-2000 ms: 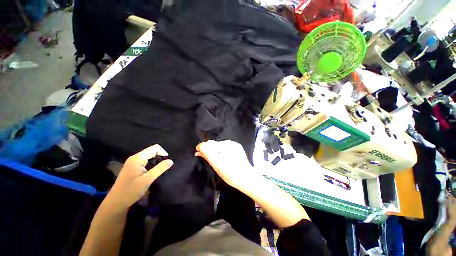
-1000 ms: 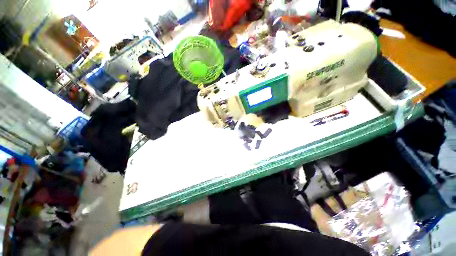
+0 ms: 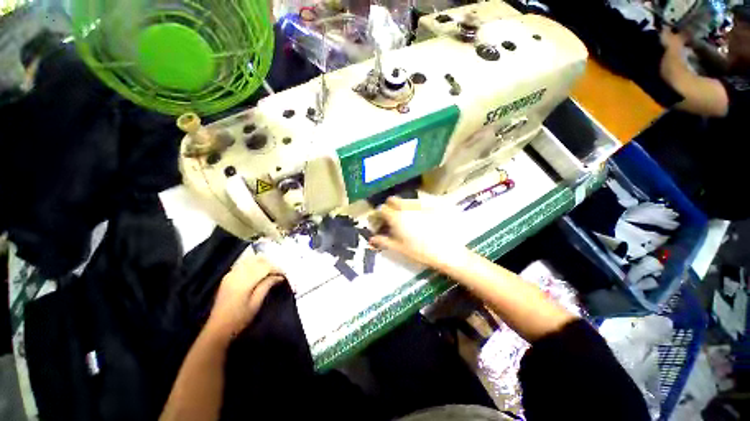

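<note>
The cream sewing machine head (image 3: 312,123) stands behind both hands, with a pale screen in its green frame. My left hand (image 3: 247,284) lies on the black garment cloth (image 3: 263,349) left of and in front of the needle area, thumb bent against the fingers, holding the cloth's edge. My right hand (image 3: 399,230) is at the right side of the small dark cut pieces (image 3: 335,236), its fingertips at a dark piece. Whether it grips that piece is too small to tell. The needle tip is hidden under the head.
A green fan (image 3: 174,56) stands behind the machine at left. A red-and-black tool (image 3: 487,194) lies right on the white table (image 3: 386,284). A blue bin (image 3: 691,255) with white scraps is at right. Another person's arm (image 3: 691,82) shows at upper right.
The view has moved closer to the machine. Both hands, out of the picture one second ago, are now beside the needle area. Black cloth now covers the table's left part.
</note>
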